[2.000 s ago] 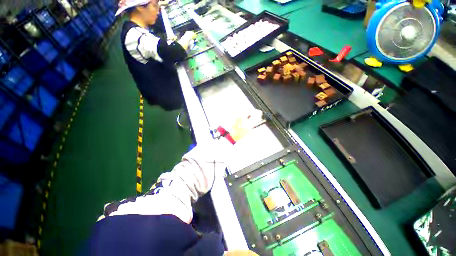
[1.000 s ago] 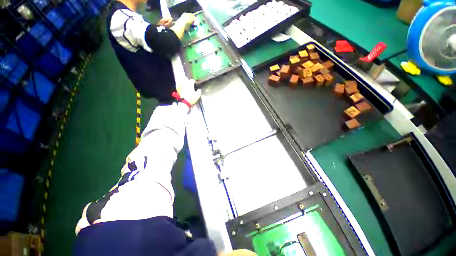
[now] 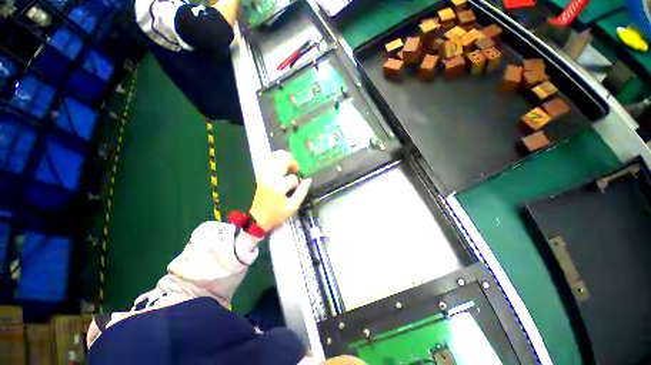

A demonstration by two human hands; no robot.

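Note:
My left hand (image 3: 277, 192), with a red strap on its wrist, is at the near left corner of a black board carrier (image 3: 342, 171), its fingers curled against the frame. The exact grip is partly hidden. This carrier holds two green circuit boards (image 3: 325, 140) side by side, with no brown blocks on them. A second carrier (image 3: 400, 305) lies nearest me, cut off by the lower edge. Its green board (image 3: 410, 342) bears a dark brown strip (image 3: 444, 356). A patch of skin at the bottom edge may be my right hand (image 3: 344, 361), almost wholly cut off.
A pale line section (image 3: 389, 235) lies between the carriers. Red-handled tool (image 3: 294, 55) lies beyond the far boards. Right of the line are a tray (image 3: 457, 135) of orange-brown cubes and a tray (image 3: 607, 264) with few brown strips. Another person's arm (image 3: 203, 25) is at the upper left.
The carrier with two boards and my left hand have come closer along the line. The bare section between carriers has shortened. The view has shifted, and the red-handled tool now lies beyond that carrier.

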